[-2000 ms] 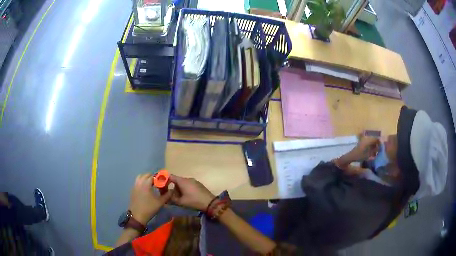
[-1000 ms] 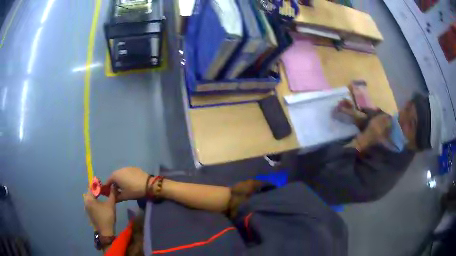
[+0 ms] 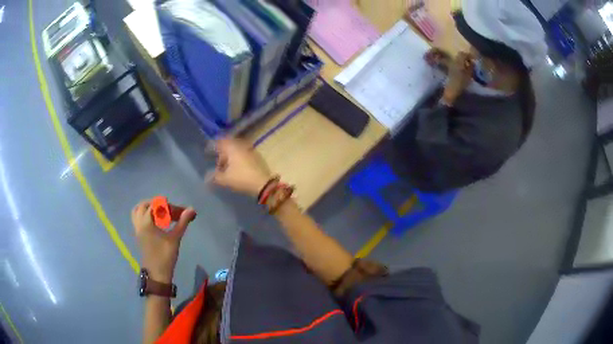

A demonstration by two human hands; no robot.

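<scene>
An orange flanged part (image 3: pixel 161 212) is held in my left hand (image 3: pixel 156 235), between thumb and fingers, with its round flange and central hole facing up. The left wrist wears a dark watch. My right hand (image 3: pixel 240 166) is raised apart from the part, beside the near corner of the desk and below the file basket. Its fingers are slightly blurred and spread, and I see nothing in them. A beaded bracelet and a red band are on the right wrist.
The wooden desk (image 3: pixel 296 158) bears a dark blue file basket (image 3: pixel 272 101), a black phone (image 3: pixel 339 109), white sheets (image 3: pixel 393 77) and a pink form (image 3: pixel 341 28). A person (image 3: pixel 464 134) in a cap sits on a blue stool (image 3: pixel 396 198). A black cart (image 3: pixel 111 117) stands at the upper left.
My right hand has let go of the orange part and moved right, towards the desk. My left hand keeps the part. The view has turned, and the desk and cart appear tilted.
</scene>
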